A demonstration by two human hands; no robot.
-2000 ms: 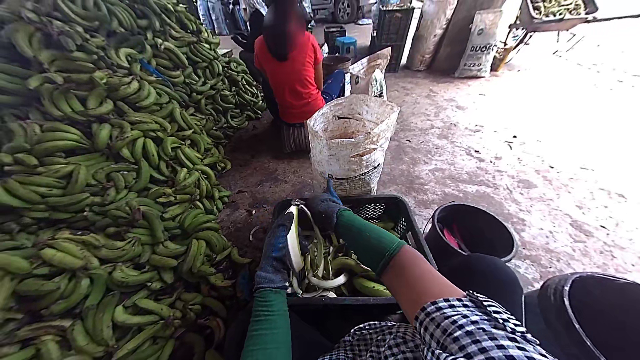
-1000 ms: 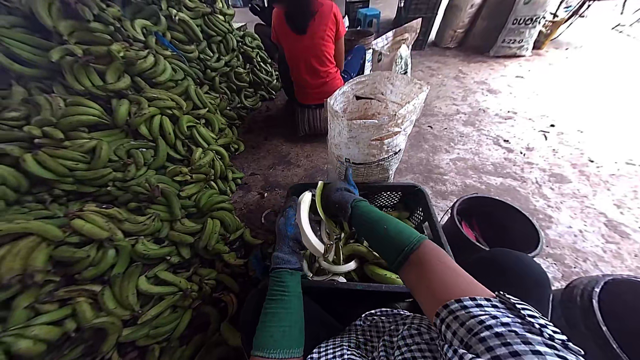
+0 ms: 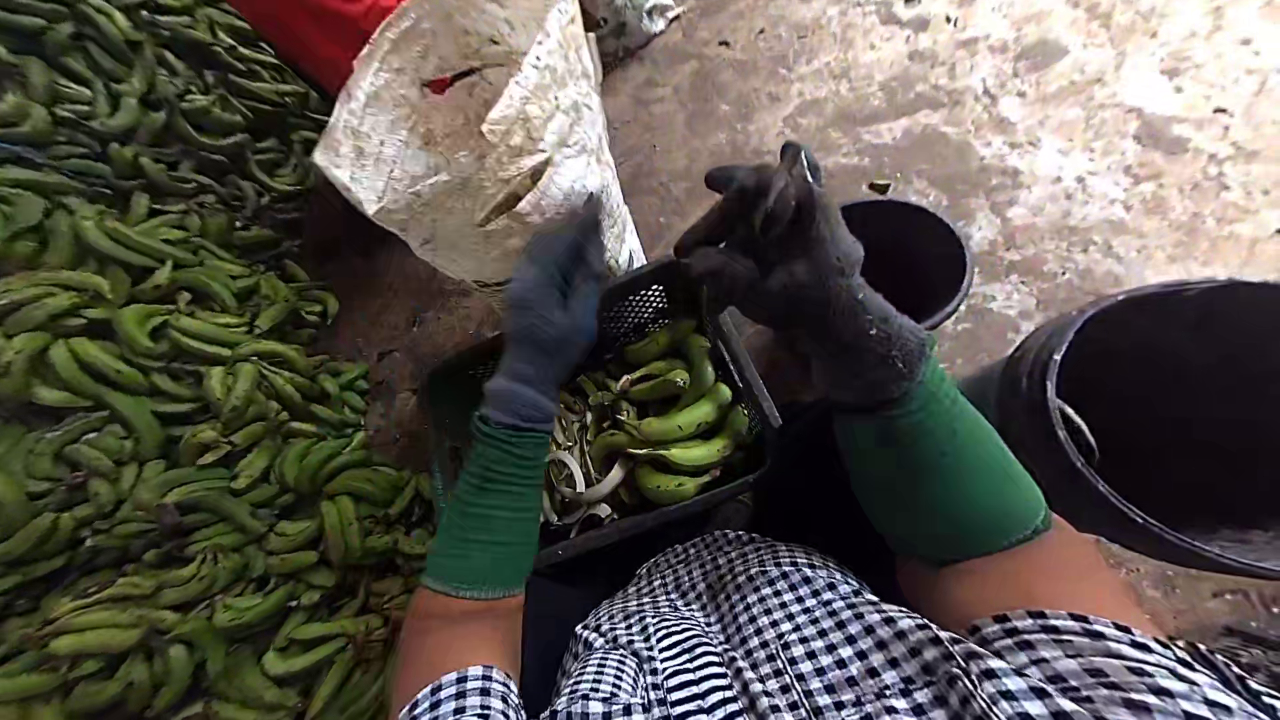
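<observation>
My left hand (image 3: 555, 310), in a dark blue-grey glove, is over the left side of a black plastic crate (image 3: 650, 520), near the woven sack; its fingertips are blurred, and I cannot tell if it holds anything. My right hand (image 3: 800, 260), in a dark glove, is raised over the crate's right rear corner with fingers curled; something small and pale shows at the fingertips, too unclear to name. Inside the crate lie green plantains (image 3: 685, 425) on the right and curled peel strips (image 3: 575, 470) on the left.
A large heap of green plantains (image 3: 200, 430) fills the left. A dirty white woven sack (image 3: 470, 140) stands behind the crate. A black bucket (image 3: 915, 260) and a larger black tub (image 3: 1160, 420) stand at the right. Part of a person's red shirt (image 3: 310, 35) shows at the top.
The view has tilted down sharply. My hands have come apart, the right one now raised toward the black bucket. The pale peeled piece seen between them earlier is no longer there.
</observation>
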